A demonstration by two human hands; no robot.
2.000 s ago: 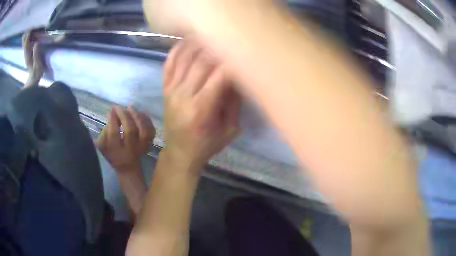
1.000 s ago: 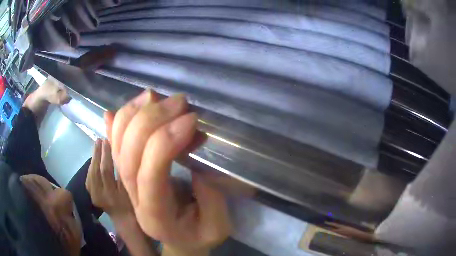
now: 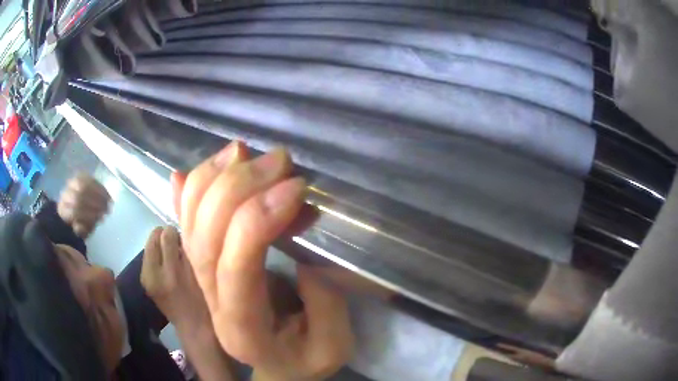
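A thick chrome bar point(image 3: 416, 257) runs diagonally from upper left to lower right. My left hand point(image 3: 260, 260) is shut on it near the middle, with its fingers curled over the upper side. Dark blue-grey cloth point(image 3: 416, 111) lies behind the bar in long folds. A loose beige-grey cloth point(image 3: 639, 298) hangs over the right side, its frayed lower edge against the bar's right end. My right hand is not visible; a blurred skin-toned patch, perhaps a reflection, shows on the bar beside that cloth.
Shiny dark tubes point(image 3: 624, 178) show between the folds and the beige-grey cloth. Another person point(image 3: 89, 290) is close at the lower left, one hand point(image 3: 167, 268) near the bar beside mine, the other point(image 3: 84, 202) raised and blurred. Blue stools point(image 3: 28, 160) stand far left.
My left hand keeps its grip while the view has shifted slightly. The beige-grey cloth reaches further in from the right. The other person's far hand has come down off the bar.
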